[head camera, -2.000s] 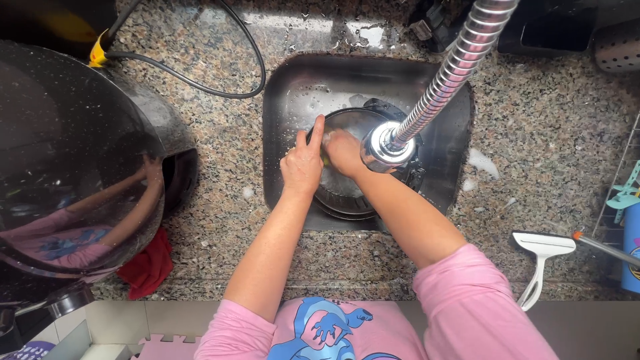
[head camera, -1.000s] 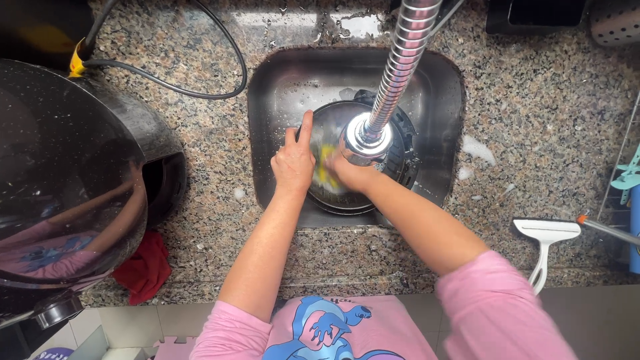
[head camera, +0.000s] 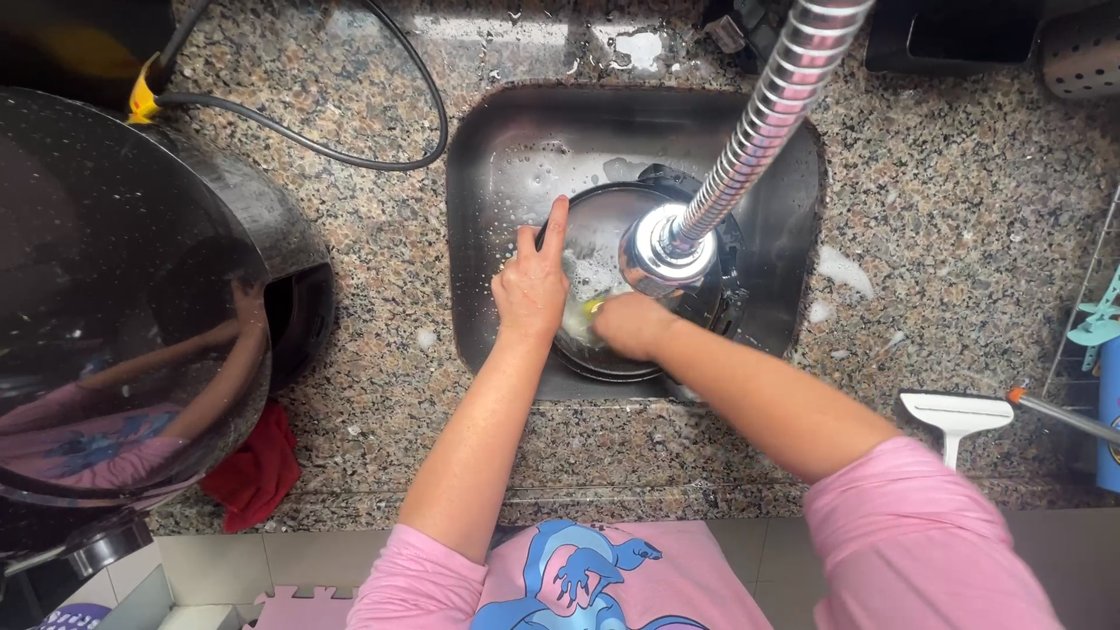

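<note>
A round dark pan or lid point(head camera: 604, 214) with suds on its inner surface lies in the stainless steel sink point(head camera: 516, 157). My left hand point(head camera: 531, 289) grips its left rim, the index finger stretched along the edge. Inside, my right hand point(head camera: 634, 325) is closed on a yellow sponge point(head camera: 592, 306), of which only a small part shows. The chrome spray head point(head camera: 669, 249) of a spring-hose faucet point(head camera: 761, 114) hangs over the pan and hides some of it. Another black part point(head camera: 731, 297) lies beneath the pan, on its right.
A large glossy black appliance point(head camera: 114, 289) stands at left, with a red cloth point(head camera: 254, 468) below it. A black cable point(head camera: 306, 140) loops over the granite counter point(head camera: 385, 367). At right are foam patches point(head camera: 844, 269), a white squeegee point(head camera: 958, 413) and a wire rack point(head camera: 1081, 289).
My right hand has shifted toward the lower part of the pan with the sponge. My left hand stays on the left rim.
</note>
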